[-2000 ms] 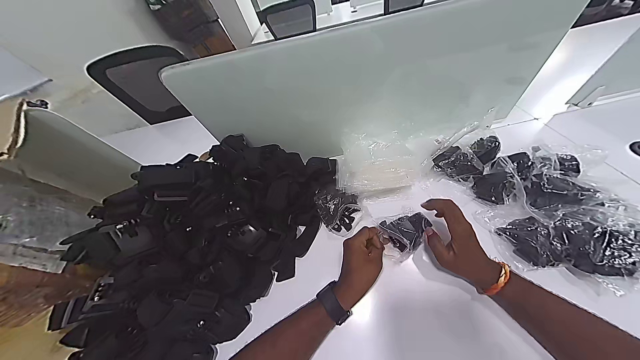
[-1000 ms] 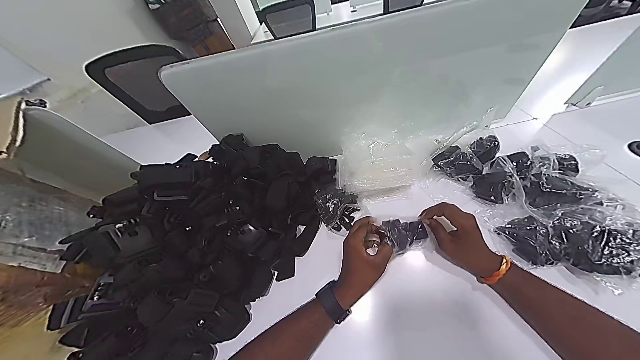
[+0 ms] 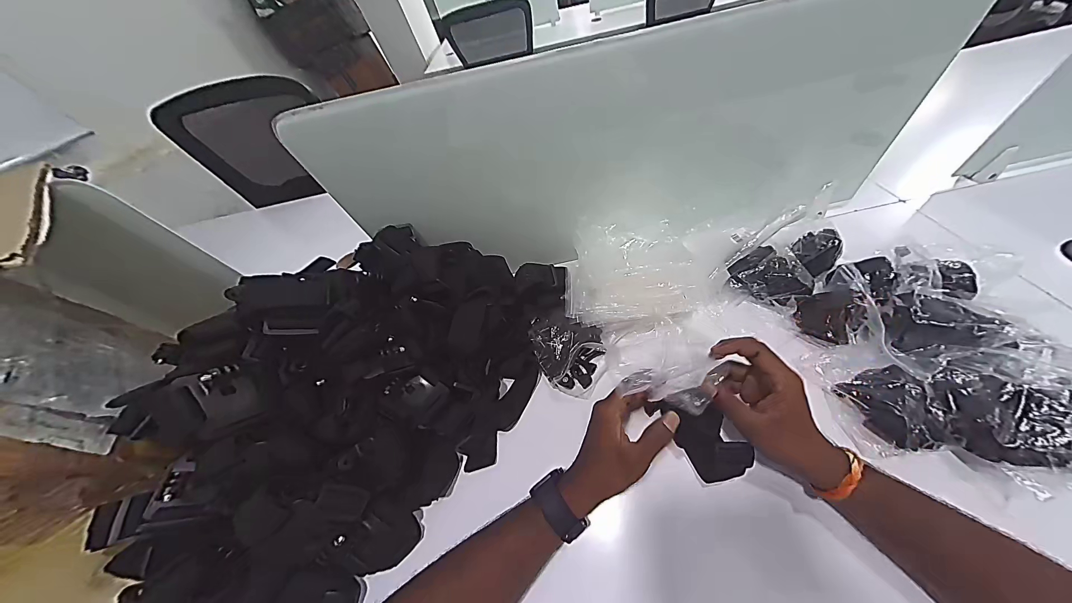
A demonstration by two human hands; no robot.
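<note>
My left hand [image 3: 624, 444], with a dark watch on its wrist, pinches the near left edge of a clear plastic bag [image 3: 662, 356]. My right hand [image 3: 766, 410], with an orange wristband, grips the bag's right side between thumb and fingers. Just below the bag's near edge a black plastic part [image 3: 712, 448] lies between my hands; whether it is partly inside the bag I cannot tell. A small clear bag of black pieces [image 3: 569, 352] sits to the left of the held bag.
A large heap of black parts [image 3: 335, 402] covers the table's left side. Behind my hands is a stack of clear plastic bags [image 3: 628, 268]. Filled bags with black parts [image 3: 946, 377] lie at the right. A frosted partition [image 3: 586, 142] stands at the back, with a mesh chair [image 3: 251, 134] behind it.
The black part between my hands was seen inside or under clear plastic; it now lies nearer me, largely uncovered. The clear bag now spreads out beyond it, held by both hands.
</note>
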